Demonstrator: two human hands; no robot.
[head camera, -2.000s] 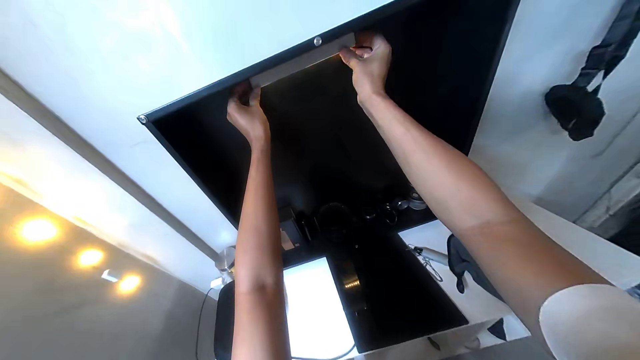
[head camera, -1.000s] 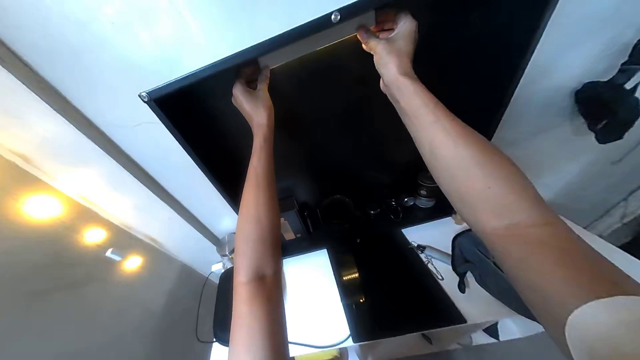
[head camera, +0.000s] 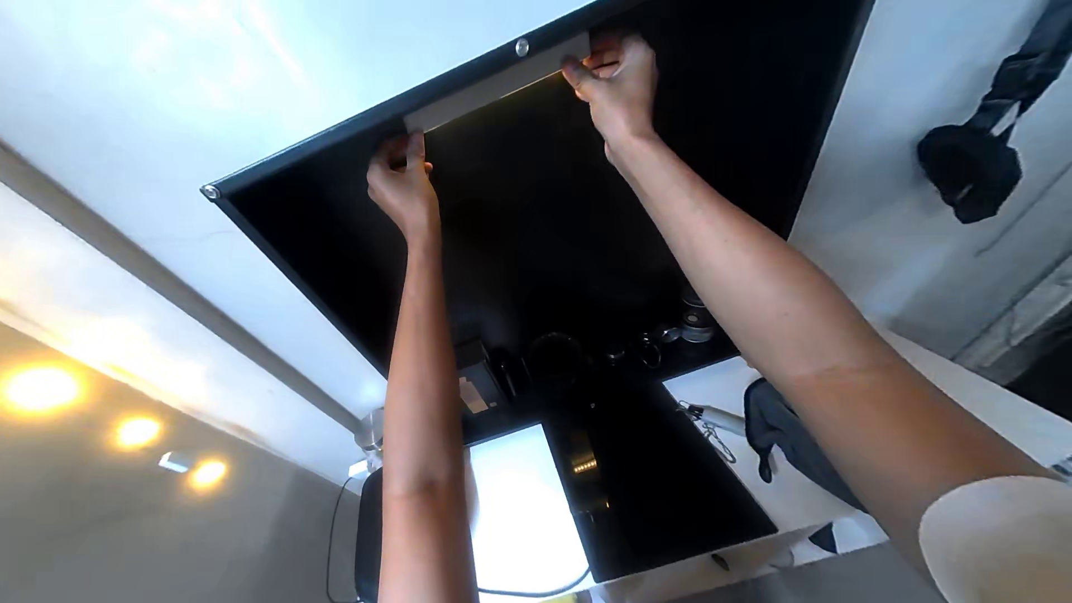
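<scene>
A flat grey strip (head camera: 502, 84) lies along the upper edge of a large black panel (head camera: 536, 226) on the white wall, just under a round metal fastener (head camera: 523, 47). My left hand (head camera: 406, 180) pinches the strip's left end between thumb and fingers. At the strip's right end, my right hand (head camera: 615, 84) grips it, the fingertips partly hidden in the dark. A thin yellowish line shows along the strip's lower edge. Another round fastener (head camera: 210, 192) sits at the panel's left corner.
Below the panel, a white desk (head camera: 804, 494) bears a black mat (head camera: 670, 502), a bright white rectangle (head camera: 523, 511), metal clips (head camera: 712, 435), a dark cloth item (head camera: 791, 435) and small jars (head camera: 697, 322). A black strapped object (head camera: 970, 167) hangs at right. Lit lamps (head camera: 42, 389) glow at lower left.
</scene>
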